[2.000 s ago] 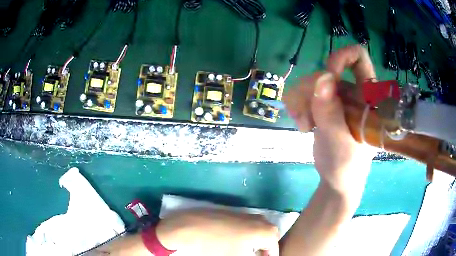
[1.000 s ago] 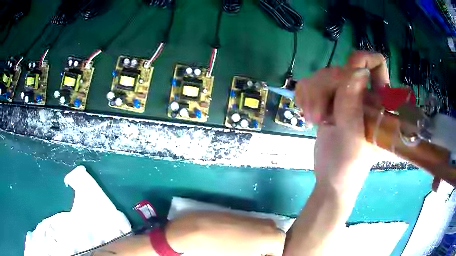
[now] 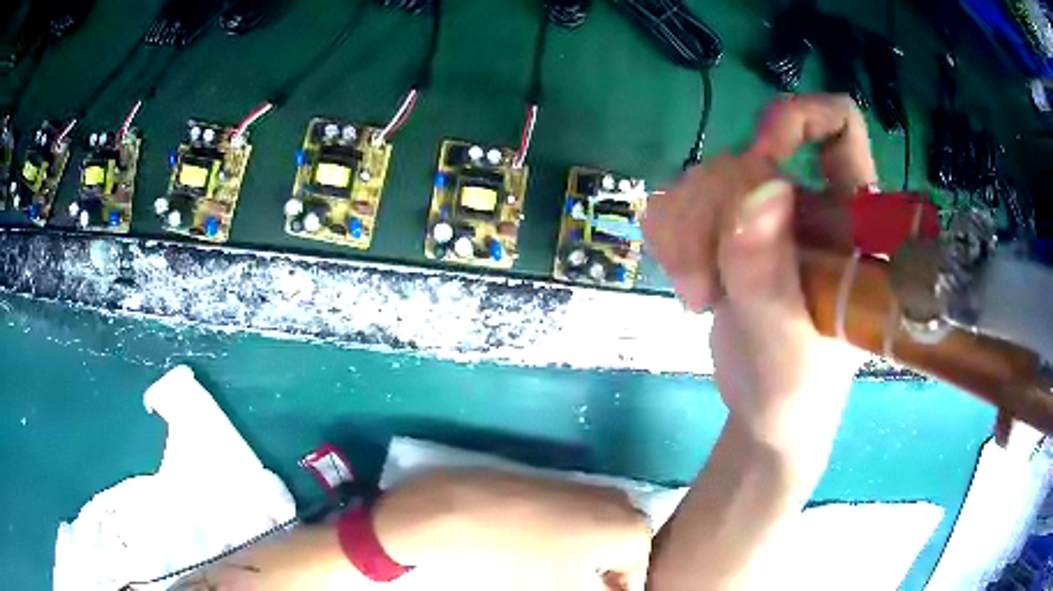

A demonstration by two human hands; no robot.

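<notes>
My right hand (image 3: 751, 225) is closed around the amber-brown glue gun (image 3: 924, 341), which has a red block (image 3: 895, 222) at its rear. The pale-blue nozzle (image 3: 612, 224) points left from my fingers, over the middle of a tan circuit board (image 3: 595, 237). Whether the tip touches a part cannot be told. My left hand (image 3: 577, 537) lies low, near my right forearm, with a red wrist strap (image 3: 370, 547) on it. Its fingers are hidden or cut off by the bottom edge.
More boards (image 3: 479, 202) with yellow transformers stand in a row to the left on the green belt. Black cable bundles (image 3: 670, 29) lie behind them. A white-smeared rail (image 3: 404, 314) runs in front. A crumpled white cloth (image 3: 173, 508) and white sheets (image 3: 866, 537) lie on the worktop.
Since one second ago the boards have shifted in view, leftmost ones to the right. My right hand has moved left, and the nozzle now lies over the middle of the board instead of its upper right corner.
</notes>
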